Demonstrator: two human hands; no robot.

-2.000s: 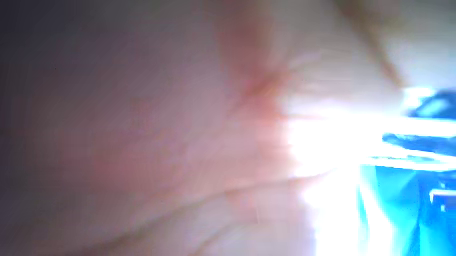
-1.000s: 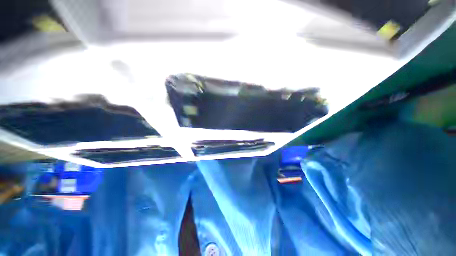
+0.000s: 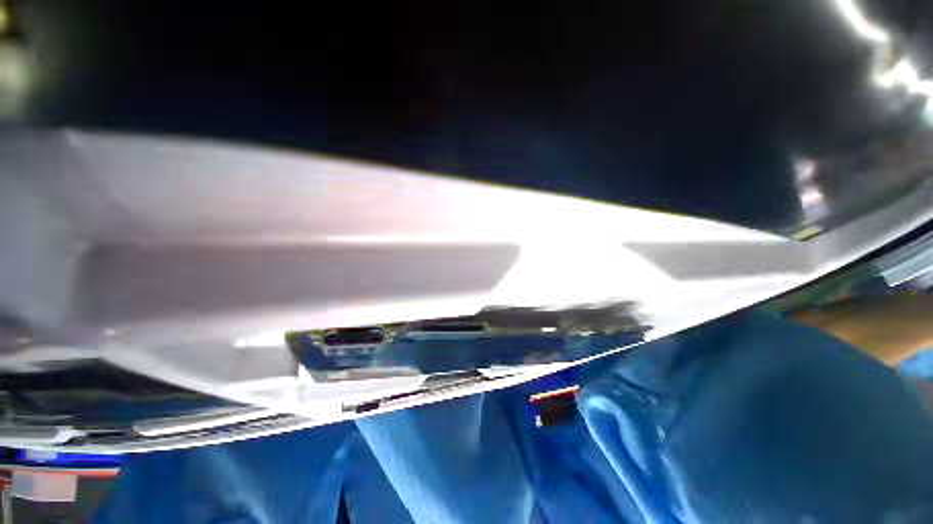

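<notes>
A white parts tray [image 3: 307, 215] is very close to the camera and runs across the middle of the picture. A large black-faced part [image 3: 460, 92] fills the top, with a bright jagged edge at the upper right. A blue-grey part with an oval slot [image 3: 409, 353] lies in a pocket farther along. More dark flat parts [image 3: 61, 394] show at the lower left, partly cut off by pocket walls. Neither of my hands can be made out.
Blue smock cloth [image 3: 757, 420] fills the bottom and lower right. A blurred brownish patch [image 3: 870, 322] is at the right edge; I cannot tell what it is. A blue and pale item [image 3: 46, 481] shows at the lower left.
The skin-toned surface that filled the view earliest is gone. Since the second frame, the tray and its black part appear larger and closer, and the smocks show lower in the picture.
</notes>
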